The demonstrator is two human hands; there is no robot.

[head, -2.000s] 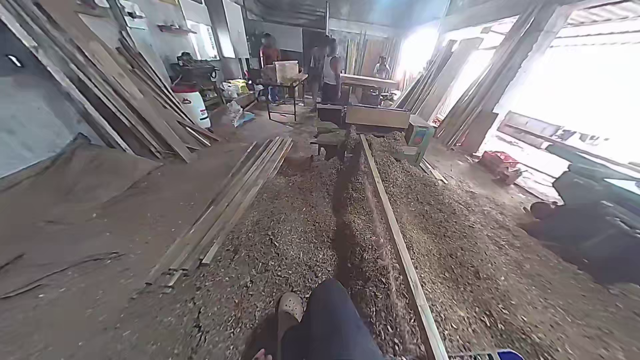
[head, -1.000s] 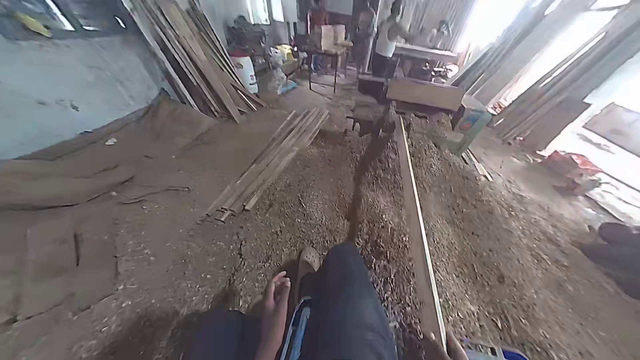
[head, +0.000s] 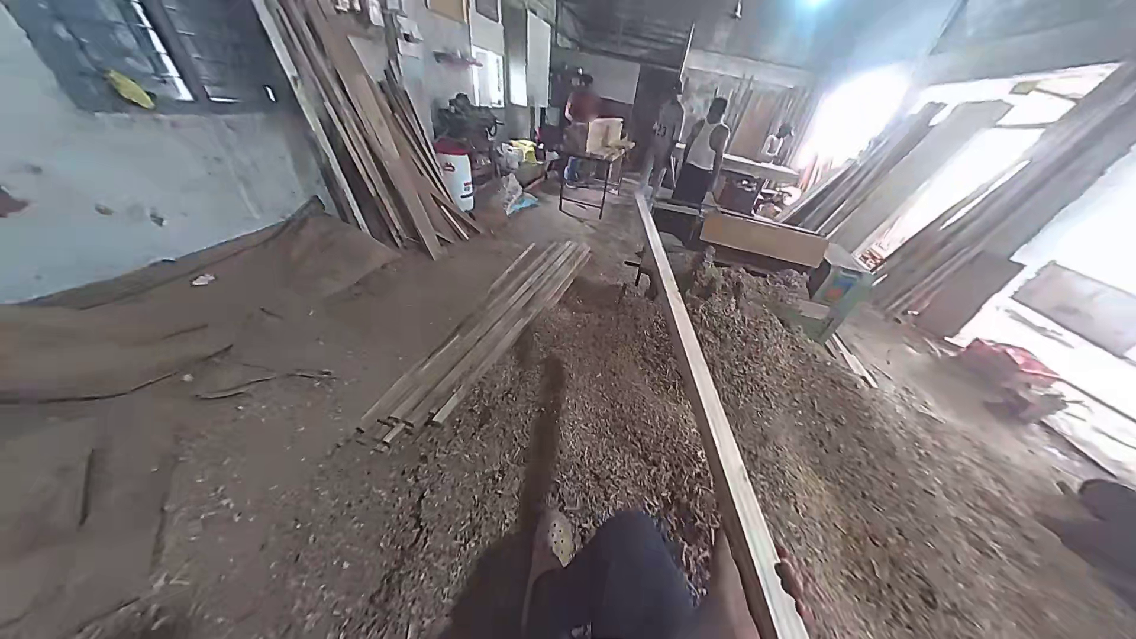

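Note:
A long, narrow wooden strip (head: 701, 390) runs from the lower right up towards the back, its far end raised beside a low machine with a brown board. At its near end, my left hand (head: 728, 581) grips the left side, partly hidden by the strip. Fingers that appear to be my right hand (head: 792, 581) curl against the opposite side; the rest of that hand is out of sight. Left of the strip, a bundle of similar wooden strips (head: 484, 342) lies on the floor. My knee (head: 635, 577) and one shoe (head: 557, 537) show below.
Wood shavings (head: 612, 417) cover the floor around the strip. The low machine's brown board (head: 763, 240) stands ahead. Long boards (head: 373, 115) lean on the left wall. A small table (head: 590, 155) carries wooden pieces at the back, where several people stand, one in a white top (head: 707, 146).
My left hand has moved from beside my leg to the strip. The strip's far end has swung left, away from the brown board. The view has shifted.

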